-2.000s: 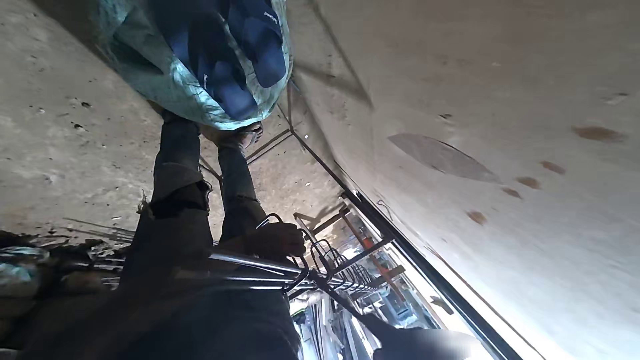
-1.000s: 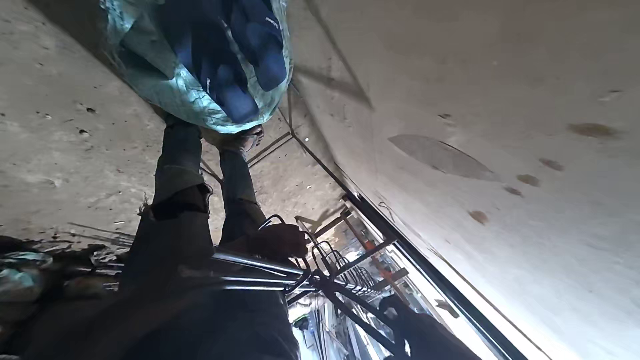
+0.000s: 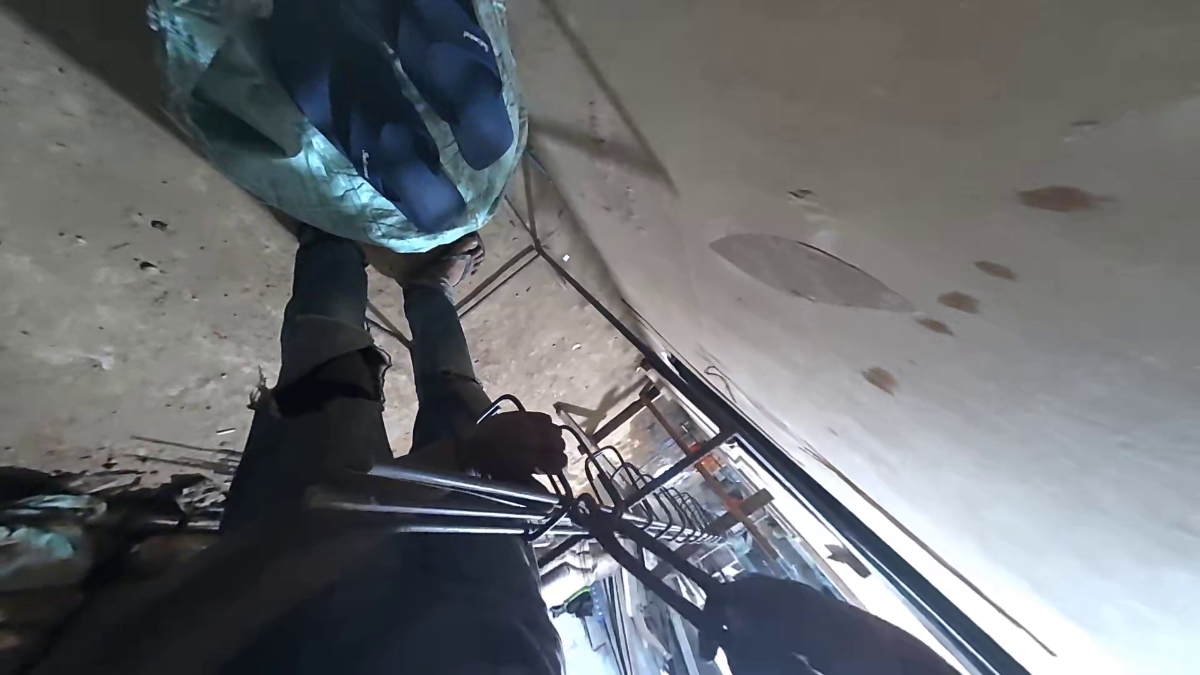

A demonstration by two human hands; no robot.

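My left hand [image 3: 516,445] is a dark fist closed on a bent metal rod [image 3: 561,476], one of several hooked or ring-shaped pieces. Long bare metal rods [image 3: 459,483] run just below this fist toward a cluster of bent rings [image 3: 670,502]. At the lower right, my right hand [image 3: 797,623], in shadow, grips the two spread dark handles [image 3: 656,562] of what looks like a pair of pincers. The tool's head meets the rods close to my left hand; its jaws are too dark to make out.
A translucent green bag [image 3: 347,211] holding dark blue items lies by a foot [image 3: 455,262]. Legs extend across the dusty floor [image 3: 112,281]. A metal frame [image 3: 694,455] and a long dark bar [image 3: 797,469] stand beside the pale wall [image 3: 984,281].
The tool's handles have spread apart since the oldest frame, where they appeared closer together and my right hand was blurred. My left hand stays at the rods.
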